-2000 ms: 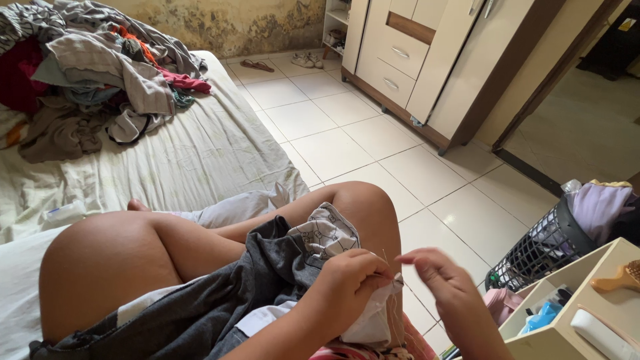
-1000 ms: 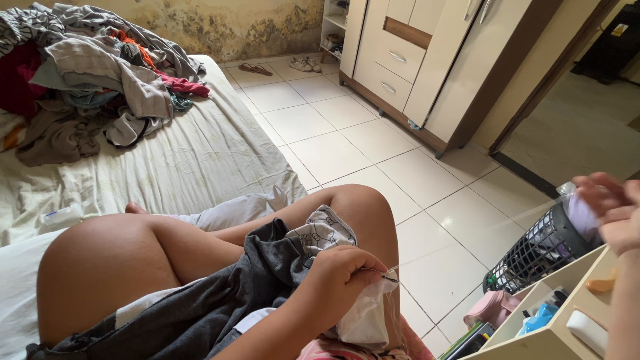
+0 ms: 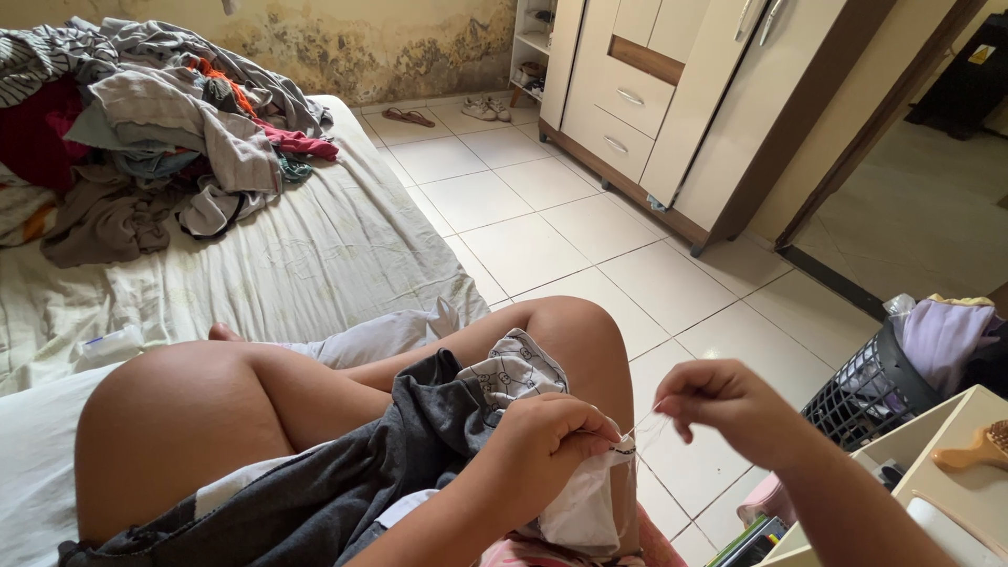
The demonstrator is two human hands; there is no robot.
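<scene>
A dark grey and white garment (image 3: 378, 449) with a patterned white part lies across the person's bare legs. My left hand (image 3: 551, 441) pinches the edge of its white fabric (image 3: 583, 504), where a short row of dark stitching shows. To the right of it, my right hand (image 3: 717, 402) is raised above the floor, thumb and fingertips closed on a thin pale thread (image 3: 646, 425). The thread runs between the fabric edge and those fingertips. Whether a needle is there cannot be made out.
Rumpled clothes (image 3: 189, 126) are heaped on the bed (image 3: 315, 236). Beyond the tiled floor (image 3: 535, 244) stands a wardrobe (image 3: 630, 94). At right are a dark laundry basket (image 3: 874, 386) and an open pale drawer unit (image 3: 929, 441) with a wooden hairbrush (image 3: 972, 453). Sandals (image 3: 408, 117) lie near the wall.
My right hand was out at the right edge one second ago and has come back near the fabric. My left hand keeps its hold on the fabric edge.
</scene>
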